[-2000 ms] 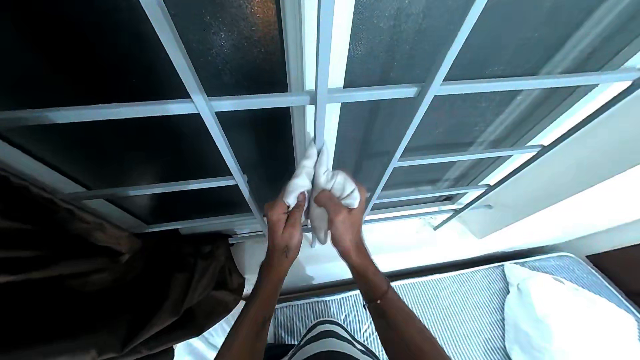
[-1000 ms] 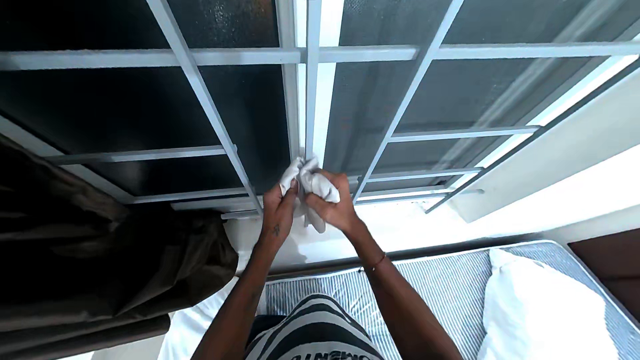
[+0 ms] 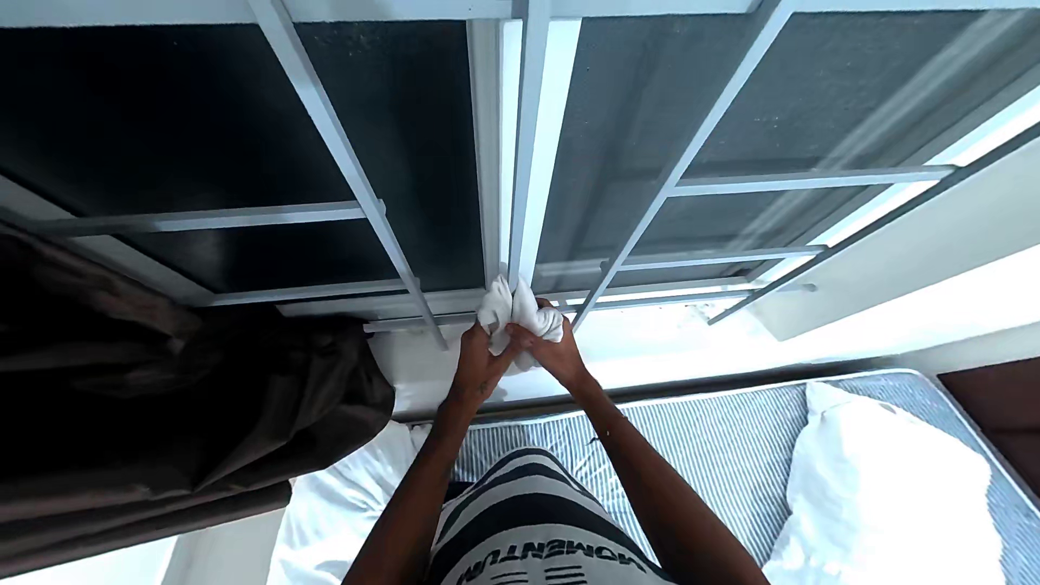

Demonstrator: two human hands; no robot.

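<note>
A white cloth (image 3: 536, 318) is bunched around the lower end of the central vertical bar of a pale metal window grille (image 3: 530, 138). My left hand (image 3: 481, 361) grips the cloth on the left side of the bar. On the right side my right hand (image 3: 556, 349) holds it too, and the fingers of both hands meet or nearly meet just below the bar. Part of the cloth is hidden by my fingers. Behind the grille are the white window frame (image 3: 487, 146) and dark glass panes (image 3: 642, 106).
A dark brown curtain (image 3: 268, 390) hangs bunched at the left. Below the white sill (image 3: 650, 349) lies a striped mattress (image 3: 715, 439) with a white pillow (image 3: 886, 487) at the right. White bedding (image 3: 349, 496) lies at the lower left.
Both hands and the cloth have moved down along the central bar to near its lower end. The view has shifted lower on the window.
</note>
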